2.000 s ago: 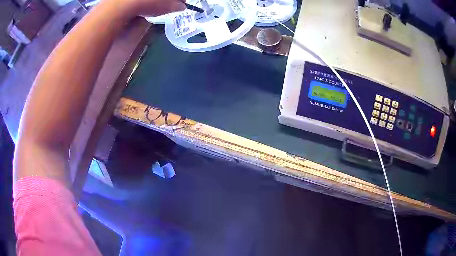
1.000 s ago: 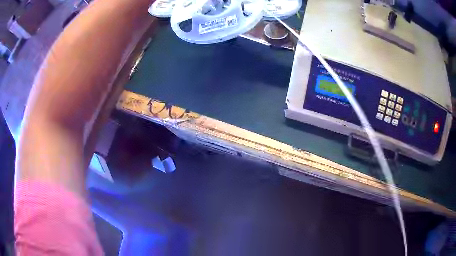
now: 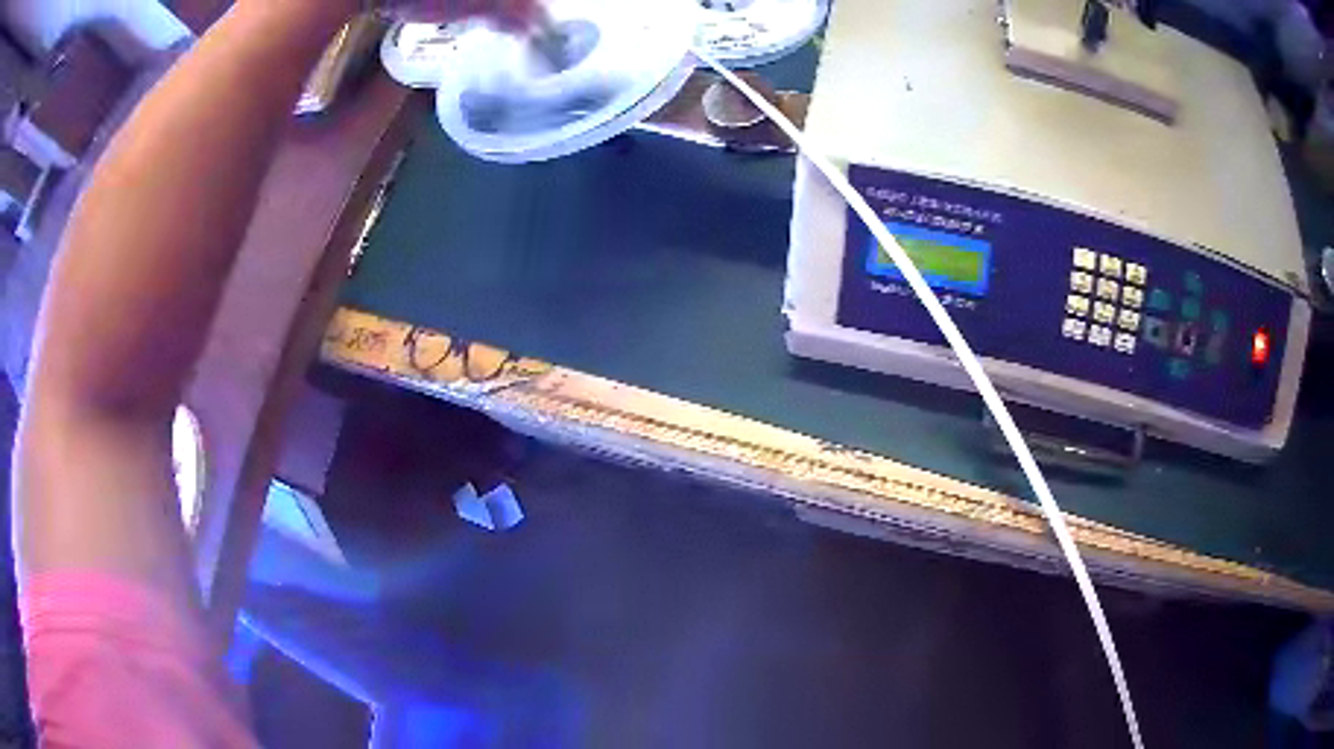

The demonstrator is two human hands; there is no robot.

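A white component reel (image 3: 563,110), blurred at its middle, is at the top left of the bench. My left arm reaches up from the lower left, and part of my left hand (image 3: 490,12) shows blurred at the top edge, over the reel's hub. Its fingers are too blurred and cut off to read their grip. White carrier tape (image 3: 936,315) runs from the reel in a long curve past the counter and out at the bottom edge. My right hand is not in view.
The cream parts counter (image 3: 1024,234), with a lit display and red light, stands on the green bench at right. More white reels (image 3: 761,27) lie behind. A round metal piece (image 3: 746,110) is beside the counter. The worn wooden edge (image 3: 658,424) crosses the view; white scraps (image 3: 487,506) lie below.
The reel has turned and its face is now blurred. More of my left hand shows over its hub. The view has shifted, so the counter and reels appear further left.
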